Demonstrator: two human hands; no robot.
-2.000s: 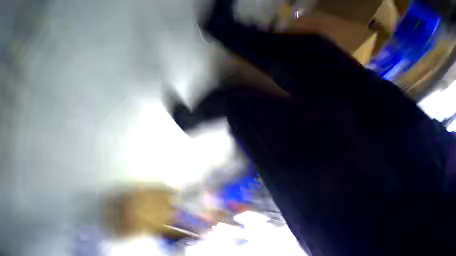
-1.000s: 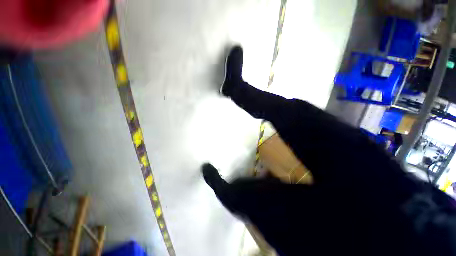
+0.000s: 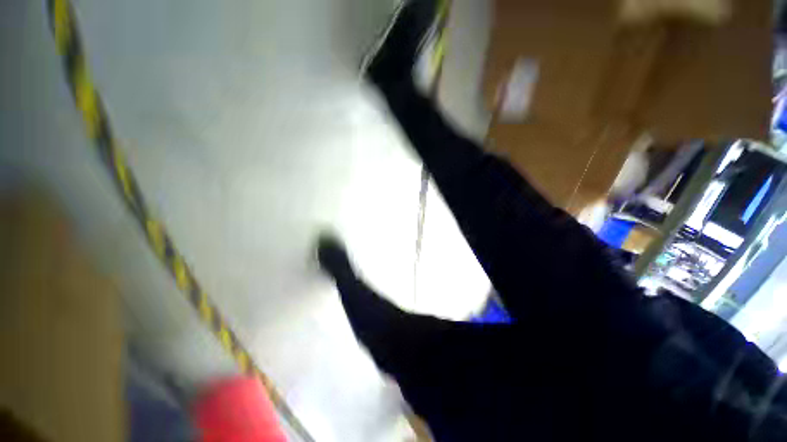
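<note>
Neither of my hands can be made out in the picture. My dark-clothed legs (image 3: 535,259) reach from the lower right towards the middle, with dark shoes on the grey floor (image 3: 250,155). Nearest beside them, brown cardboard cartons (image 3: 561,78) stand at the upper right, one with a small white label (image 3: 519,89). Much of the view is blurred.
Black-and-yellow floor tape (image 3: 155,233) runs down the left; another strip (image 3: 422,207) passes behind my legs. A blurred brown shape (image 3: 60,319) and a red object (image 3: 237,410) lie at the lower left. A bench or rack with clutter (image 3: 690,259) is at the right.
My legs have moved in a walking stride. The blue stools have left the view, and large cartons now show at the upper right. A red object shows at the lower left, no longer upper left.
</note>
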